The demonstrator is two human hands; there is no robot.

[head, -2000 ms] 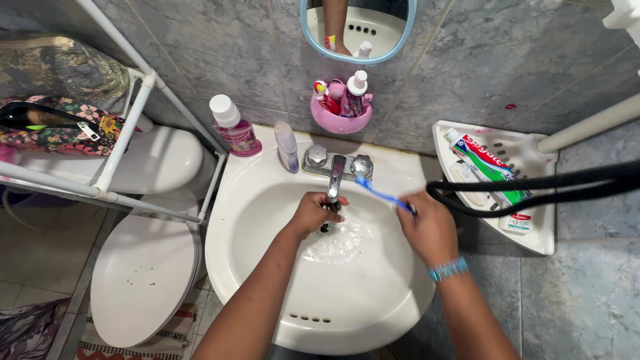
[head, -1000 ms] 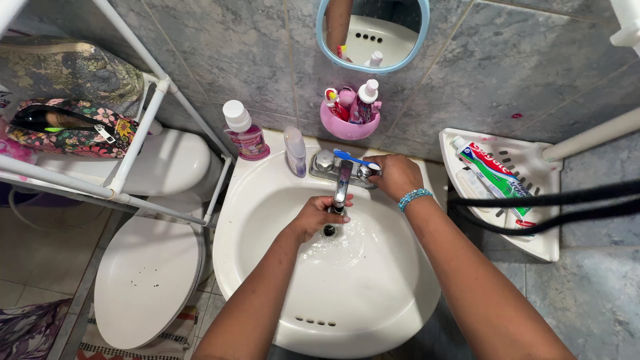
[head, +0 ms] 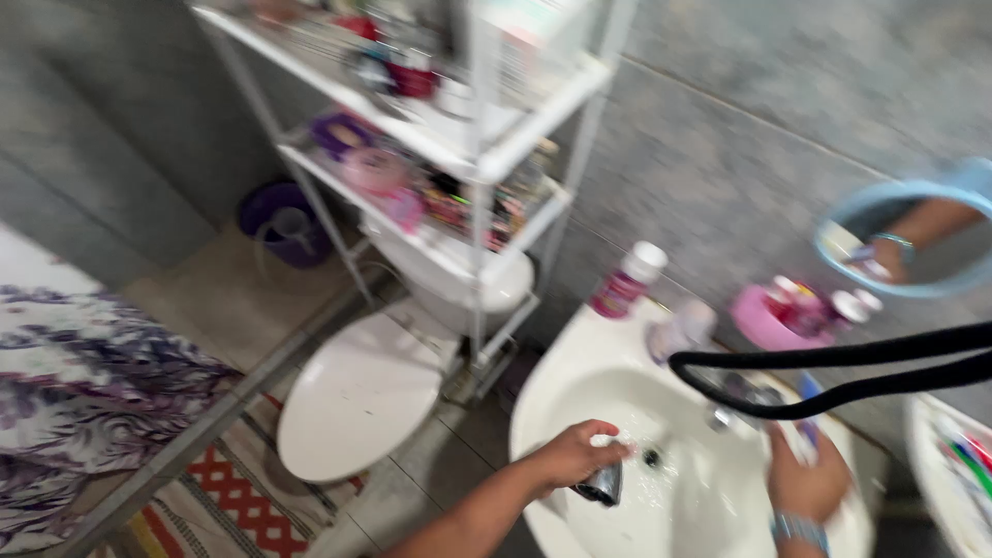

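Note:
Over the left side of the white sink basin, my left hand holds a dark, shiny cylindrical object pointing downward. My right hand, with a beaded bracelet at its wrist, is at the basin's right beside the faucet and grips a blue toothbrush, which is blurred. The drain shows between the hands, with water around it. A pink mouthwash bottle and a clear bottle stand on the back rim.
A black cord crosses the view above the faucet. A pink holder hangs below a blue-framed mirror. At left are a white shelf rack, a toilet lid, a purple bucket and a patterned rug. A corner shelf is at right.
The view has swung left and blurred. My left hand has moved from under the faucet toward the basin's left side, with the dark shiny object now plainly in it.

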